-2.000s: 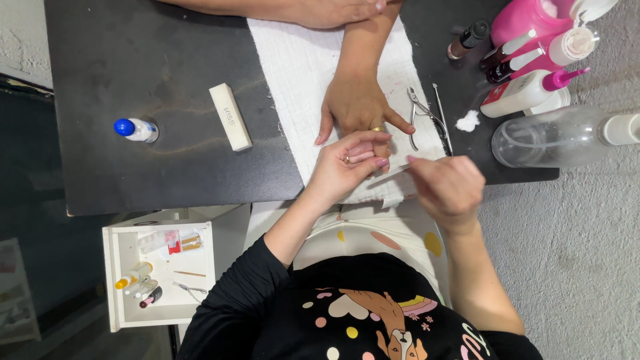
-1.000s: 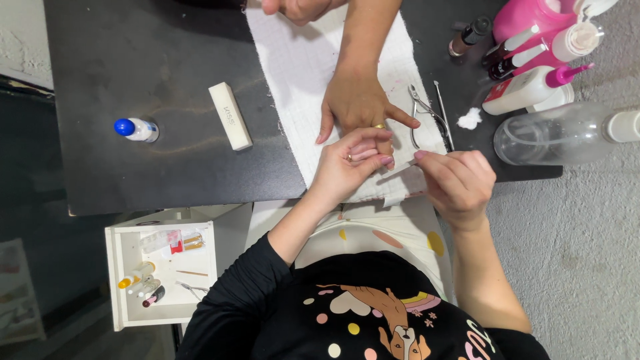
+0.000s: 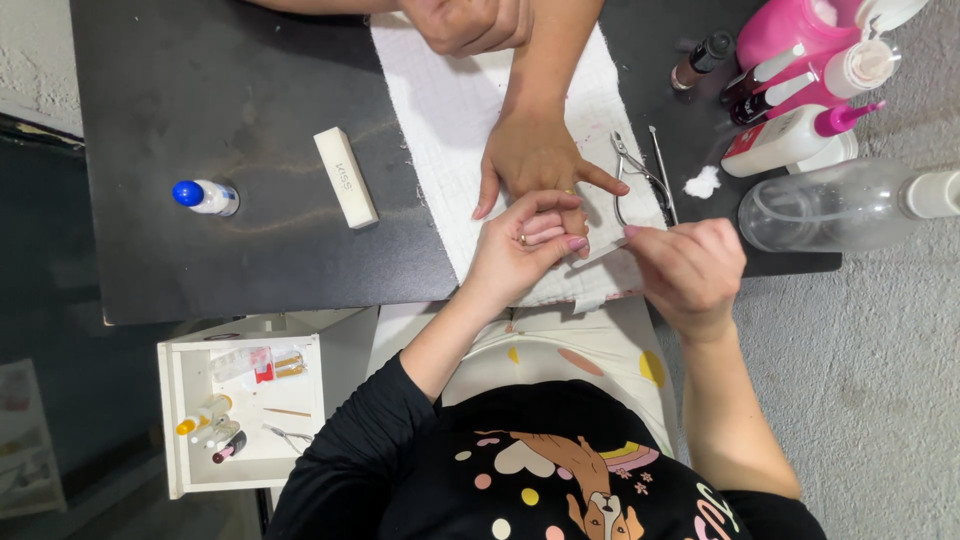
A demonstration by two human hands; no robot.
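My left hand [image 3: 529, 244], with a ring on one finger, holds a finger of the other person's hand [image 3: 532, 154], which lies palm down on a white cloth [image 3: 427, 97]. Between thumb and fingers of my right hand [image 3: 686, 270] is a thin pale nail file [image 3: 601, 253]; its far end lies close to the held finger. Metal cuticle nippers [image 3: 637, 169] rest on the cloth beyond my right hand, beside a slim metal cuticle pusher [image 3: 663, 174]. The person's other hand [image 3: 476, 24] is closed at the top edge.
A white buffer block [image 3: 346, 178] and a blue-capped bottle [image 3: 206, 196] stand left on the black table [image 3: 277, 97]. At right are cotton [image 3: 703, 182], polish bottles [image 3: 701, 61], a pink-tipped bottle [image 3: 787, 139] and a clear spray bottle [image 3: 840, 204]. An open white drawer [image 3: 247, 471] holds small supplies.
The other person's free hand has moved from the forearm, first seen resting there, and is now closed above the cloth. My right hand has shifted slightly with the file; my left keeps its hold.
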